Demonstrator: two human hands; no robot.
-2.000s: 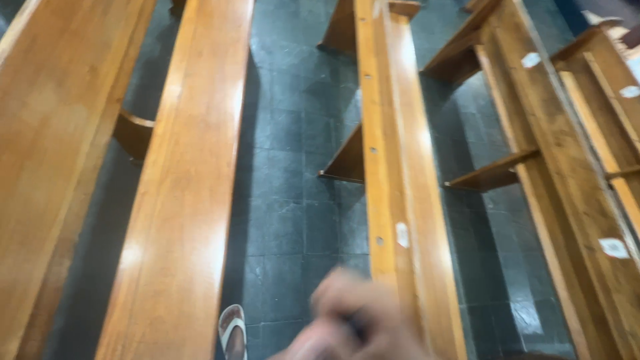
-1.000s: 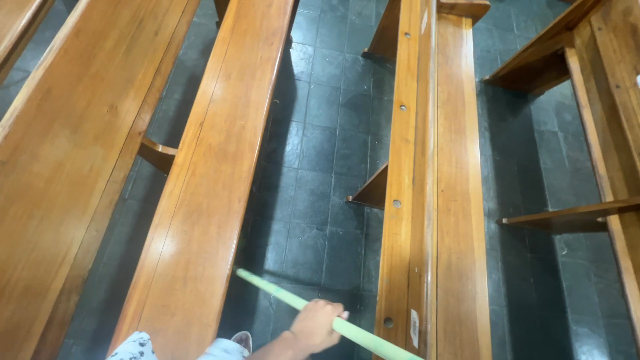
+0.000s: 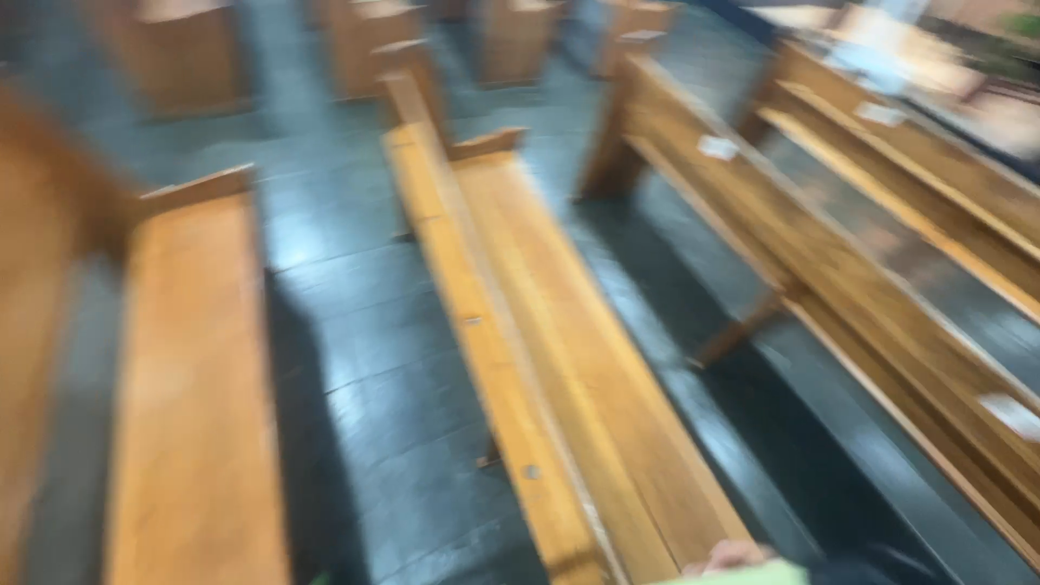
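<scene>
At the bottom edge, right of centre, the blurred fingers of my right hand (image 3: 731, 556) close over a light green pole (image 3: 751, 575). Only a short stretch of the pole shows there, cut off by the frame. Just above these fingers lies the seat of a wooden pew (image 3: 569, 349). A small green spot at the lower left may be the pole's other end. My left hand is out of view. A dark, blurred shape lies right of the pole; I cannot tell what it is.
Another wooden pew seat (image 3: 195, 366) runs along the left. At the right stand pew backs (image 3: 812, 219) with white labels. Dark floor tiles (image 3: 366, 341) show between the rows. More wooden pew ends (image 3: 520, 41) stand beyond the cross aisle.
The view has swung up towards the far pew ends. One second ago a hand on the green pole showed near the bottom centre; now the fingers and pole are mostly cut off at the bottom edge.
</scene>
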